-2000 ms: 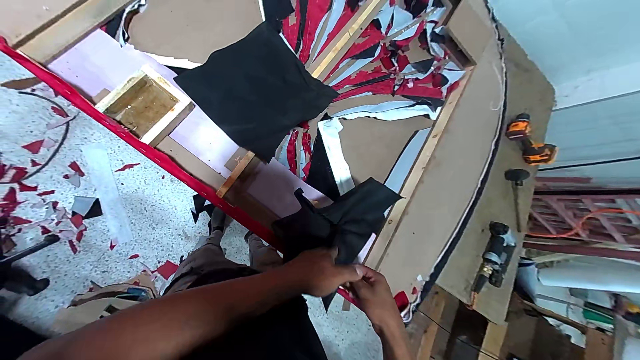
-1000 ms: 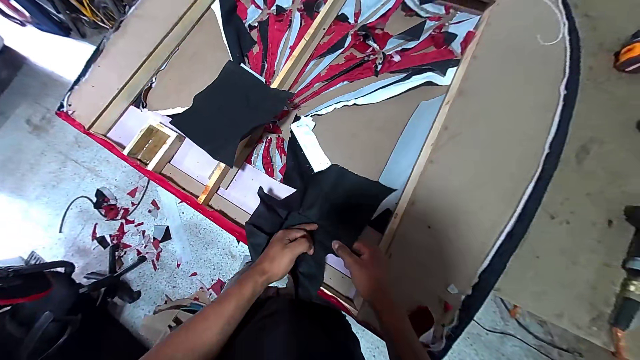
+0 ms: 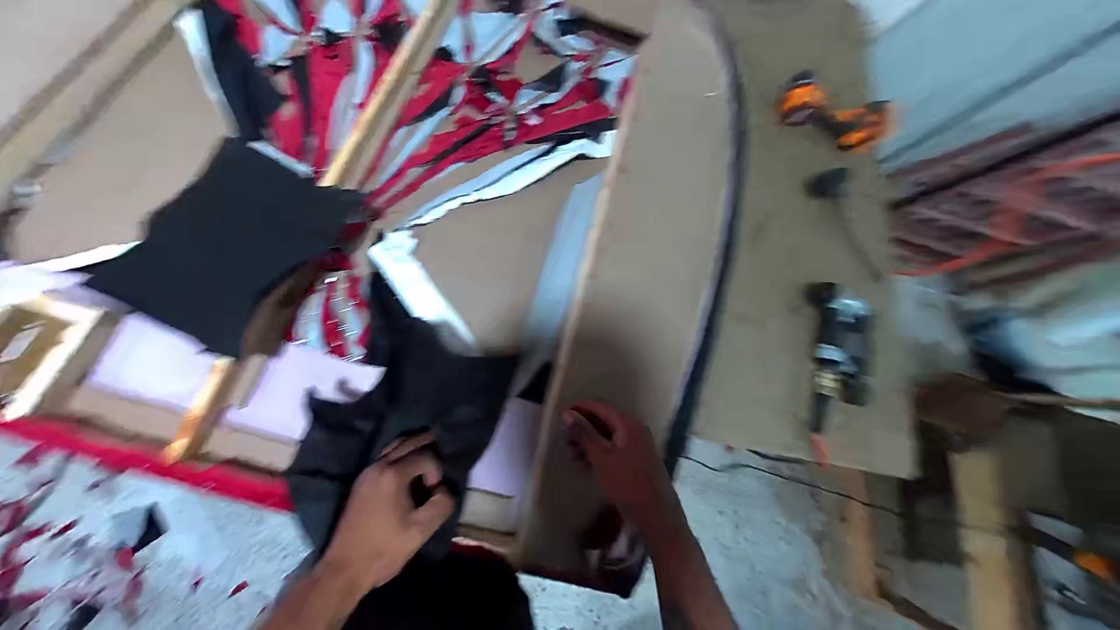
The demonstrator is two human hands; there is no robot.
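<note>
My left hand (image 3: 398, 499) rests on a piece of black fabric (image 3: 429, 376), its fingers curled at the cloth; blur hides whether it pinches it. That fabric lies over the near edge of a wood-framed upholstered panel. To its right, my right hand (image 3: 612, 446) is over the brown board (image 3: 647, 289) beside the frame rail, thumb and fingers curled close together; I cannot tell whether something small is between them. A second black fabric piece (image 3: 227, 245) lies farther left on the frame. Red and white fabric strips (image 3: 472, 105) are gathered and fastened across the panel's back.
On the tan board at right lie an orange and black cordless tool (image 3: 831, 114), a dark-headed tool (image 3: 829, 184) and a pneumatic tool (image 3: 838, 346). A black cable (image 3: 787, 477) runs below. Fabric scraps (image 3: 131, 534) litter the floor at left.
My right hand has left the black fabric and moved right, onto the brown board. My left hand stays at the fabric. The view has swung right.
</note>
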